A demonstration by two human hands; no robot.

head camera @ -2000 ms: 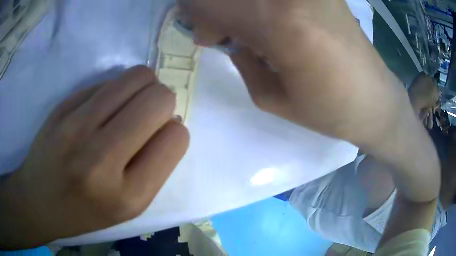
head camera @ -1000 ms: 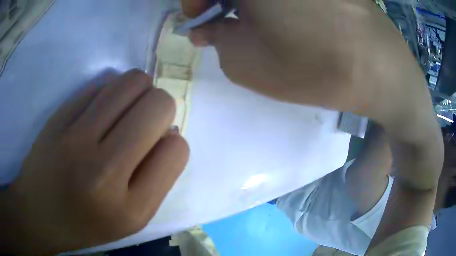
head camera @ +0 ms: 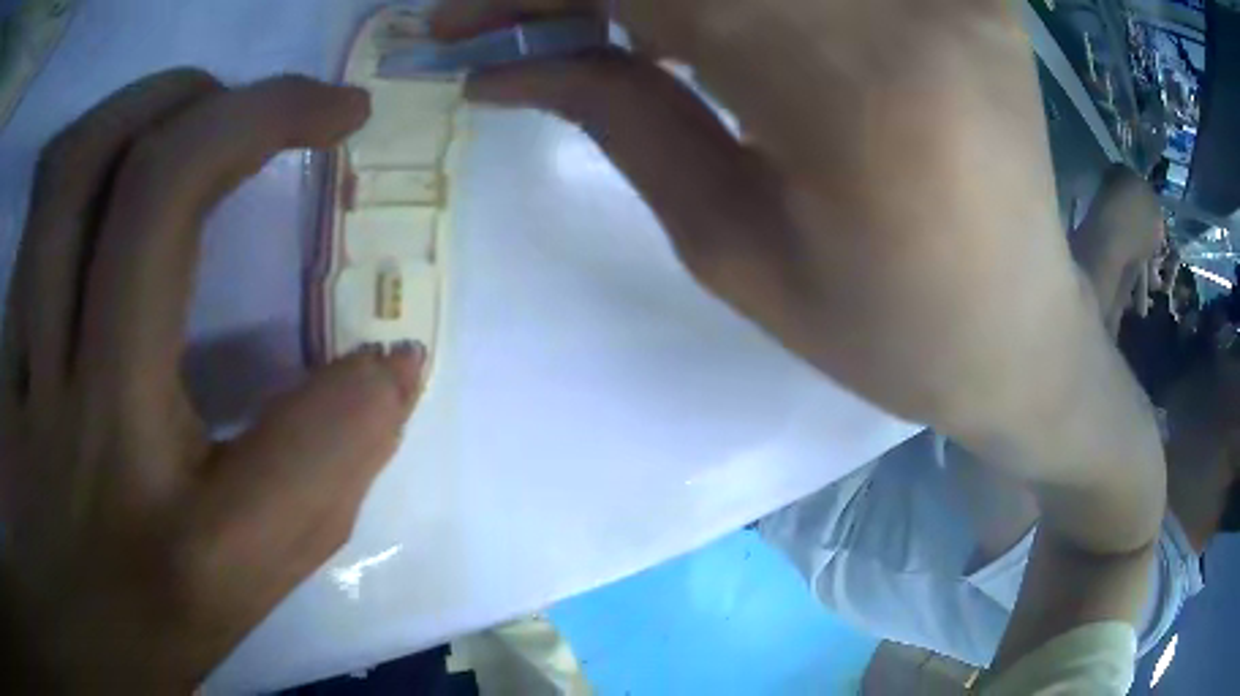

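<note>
The cream plastic shell (head camera: 394,224) lies lengthwise on the white sheet, with a pink-red edge of the holding fixture (head camera: 321,258) showing along its left side. My left hand (head camera: 163,340) is bare and spans the shell's left side, index fingertip near its upper part and thumb on its lower end. My right hand (head camera: 802,190) is bare and pinches a silver-grey strip (head camera: 496,49) between thumb and fingers. The strip lies across the shell's far end. My right fingers hide part of that end.
The white sheet (head camera: 598,408) covers the table, its edge curving along the lower right. Another worker in a light shirt (head camera: 884,544) is at the right, one hand near the green line. Blue floor (head camera: 707,612) shows below. A cream piece shows at the upper left corner.
My left hand has opened from a curled pose and now spans the shell, uncovering its lower part. The shell shows further left. The grey strip now lies flatter across its far end.
</note>
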